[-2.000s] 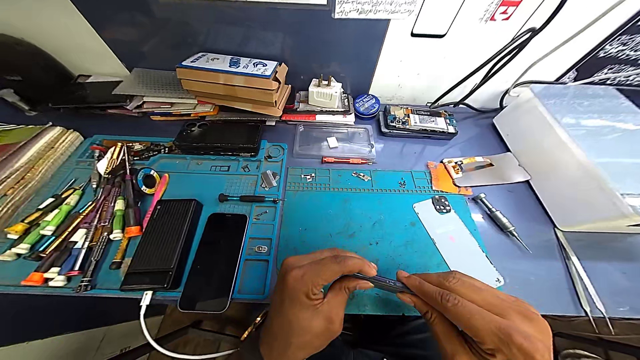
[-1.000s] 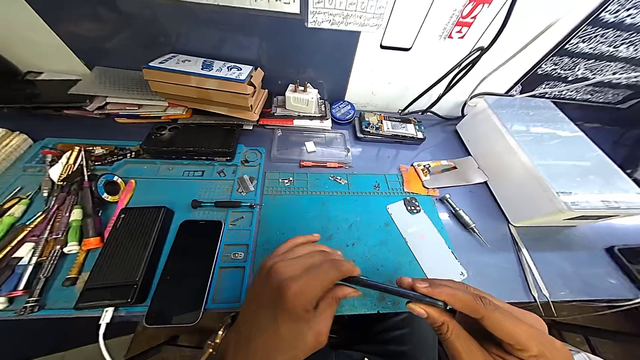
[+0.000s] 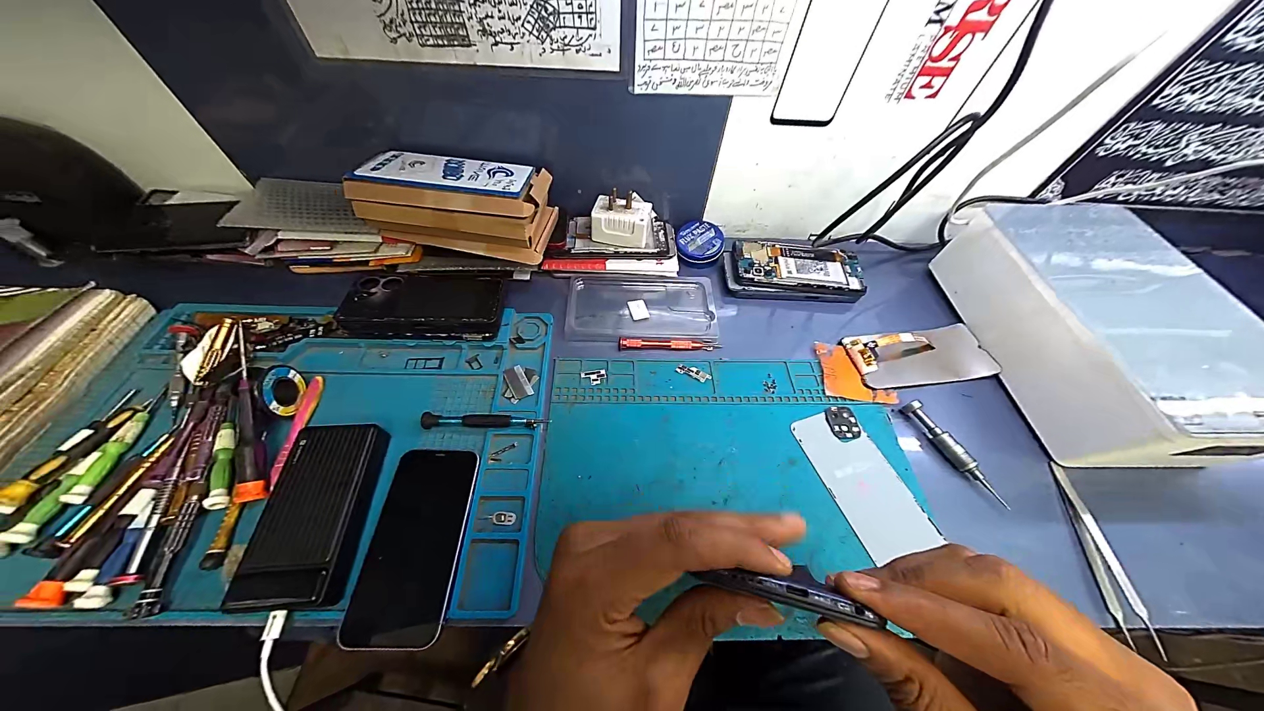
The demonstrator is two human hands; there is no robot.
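Both hands hold a dark smartphone (image 3: 795, 592) edge-on above the front of the blue silicone repair mat (image 3: 671, 474). My left hand (image 3: 652, 602) grips its left end between thumb and fingers, the index finger stretched out over it. Fingers and thumb of my right hand (image 3: 987, 622) pinch its right end. A light phone back panel with a camera cluster (image 3: 864, 484) lies beyond my right hand. On the left, a smartphone with a dark screen (image 3: 410, 548) rests beside a black power bank (image 3: 311, 513) on another part of the mat.
Many screwdrivers (image 3: 128, 494) lie at far left. A small screwdriver (image 3: 479, 421) crosses the mat. Metal tweezers (image 3: 1101, 553) and a pen-like precision tool (image 3: 953, 449) lie right, near a large white box (image 3: 1066, 336). Behind are a clear plastic tray (image 3: 642, 308), an opened phone (image 3: 798, 269) and stacked boxes (image 3: 449, 207).
The phone between my hands is tilted differently, its edge now facing me more. My left index finger has straightened out over it. The view has shifted somewhat.
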